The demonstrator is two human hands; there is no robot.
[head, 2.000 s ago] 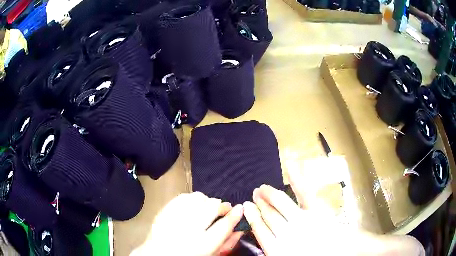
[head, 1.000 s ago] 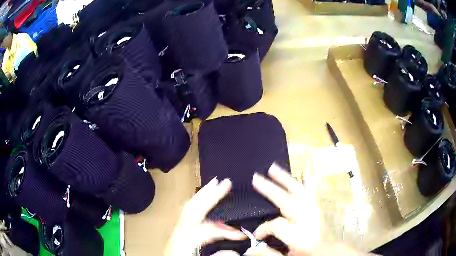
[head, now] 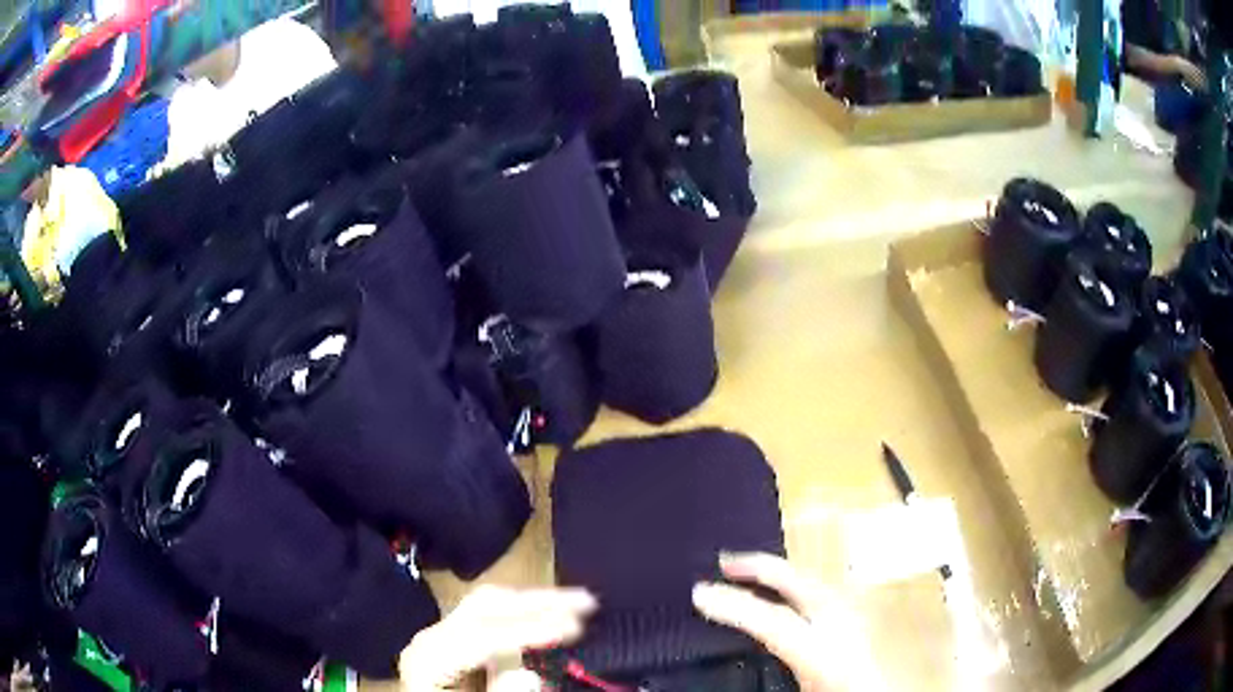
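Note:
A dark mesh fabric panel [head: 663,507] with rounded far corners lies in front of me. Its near end covers a black cylindrical housing [head: 703,672], partly cut off by the bottom edge. A red wire shows at the housing's near left. My left hand [head: 494,635] holds the housing's left side, its fingertips on the fabric's left edge. My right hand [head: 784,622] holds the right side, its fingertips on the fabric. Both hands are overexposed, and their thumbs and undersides are hard to make out.
Wrapped dark housings [head: 392,433] are piled along the left and close to the fabric. At right, a shallow cardboard tray [head: 947,352] holds black housings with wire leads. A black pen [head: 898,471] and whitish paper [head: 903,541] lie between. Another filled tray [head: 947,122] stands farther back.
The view has tilted up, so the bench sits lower. My hands have moved apart to the housing's two sides, away from the pale wire between them. The panel's near end now lies over the housing.

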